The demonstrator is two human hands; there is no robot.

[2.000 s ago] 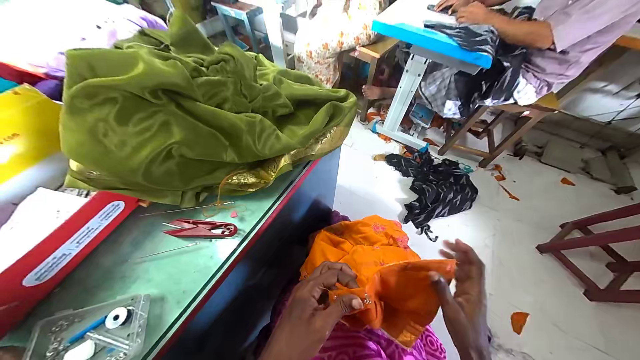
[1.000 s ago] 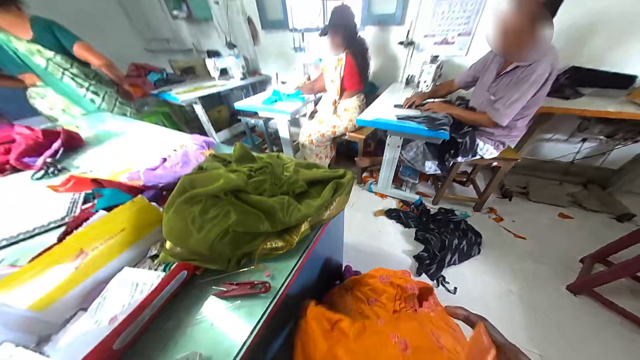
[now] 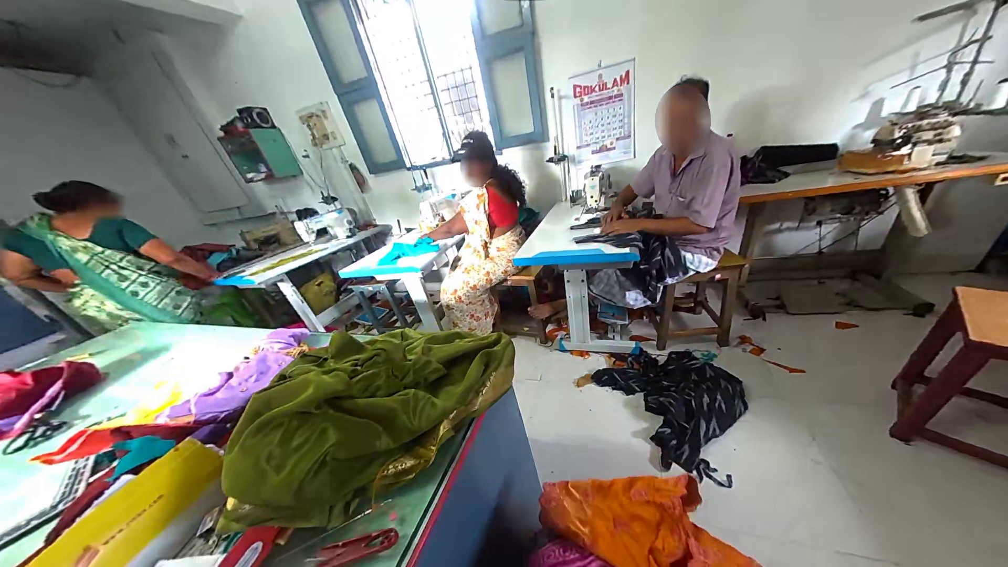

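Note:
Neither of my hands shows in the head view now. Orange patterned cloth (image 3: 638, 520) lies at the bottom edge, over a bit of magenta cloth (image 3: 563, 551). To its left, a glass-topped table (image 3: 441, 488) bears a heaped olive-green cloth with a gold border (image 3: 354, 417). Red thread snips (image 3: 358, 546) lie on the glass in front of that heap. Whether my hands touch the orange cloth below the frame is hidden.
Three people sit or stand at sewing machines (image 3: 596, 187) beyond the table. Black patterned cloth (image 3: 693, 402) and orange scraps lie on the floor. A dark red stool (image 3: 953, 346) stands at right. Purple cloth (image 3: 236, 386) and a yellow packet (image 3: 150, 504) lie on the table.
The view has swung up across the room. Two seconds ago both my hands held the orange cloth; one second ago one hand showed beside it, and now both are out of view.

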